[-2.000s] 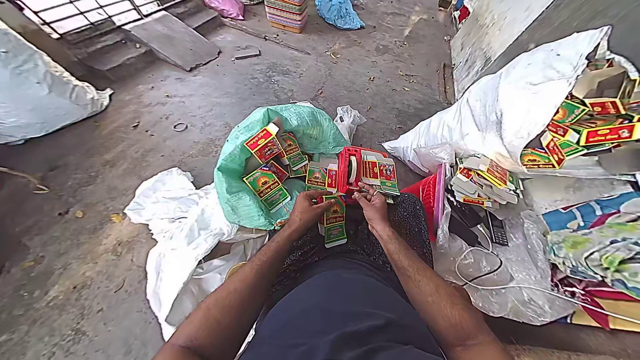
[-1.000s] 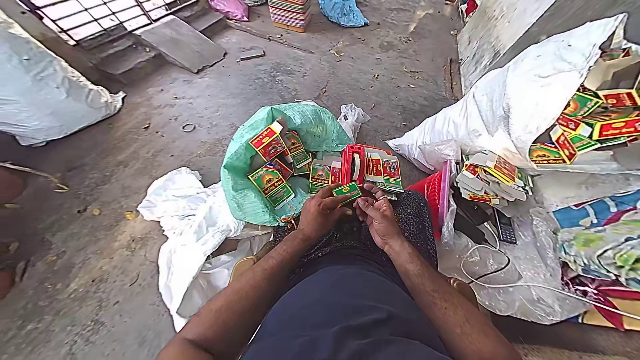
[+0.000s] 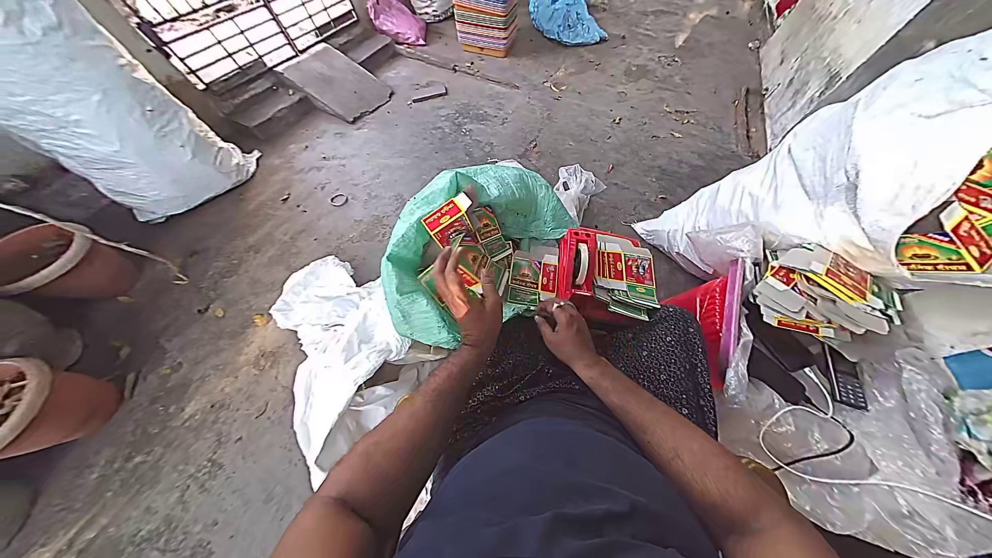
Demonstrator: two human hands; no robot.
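Note:
My left hand (image 3: 469, 302) is over the mouth of a green woven sack (image 3: 399, 271), fingers spread, with nothing gripped between them. Inside the sack lie printed cardboard boxes (image 3: 448, 220) in red, yellow and green. At the near side of a red tape dispenser (image 3: 567, 267), which carries a roll of tape (image 3: 581, 263), is my right hand (image 3: 564, 329) with its fingers bent; whether they hold anything cannot be seen. Flat cartons (image 3: 626, 271) are stacked on the dispenser's right, and more cartons (image 3: 525, 279) lie between it and the sack.
At the right, a white sack (image 3: 821, 163) spills boxes near a pile of flat cartons (image 3: 829, 291). A red tub (image 3: 701, 310), a keypad phone (image 3: 845, 380) and a white cable (image 3: 783, 461) lie close by. White cloth-like sacking (image 3: 333, 325) is left of my lap; clay pots (image 3: 70, 395) stand far left.
My left hand has moved left from my right hand to the green sack and opened. The small green carton held between the hands is no longer there. My right hand has moved slightly toward the dispenser.

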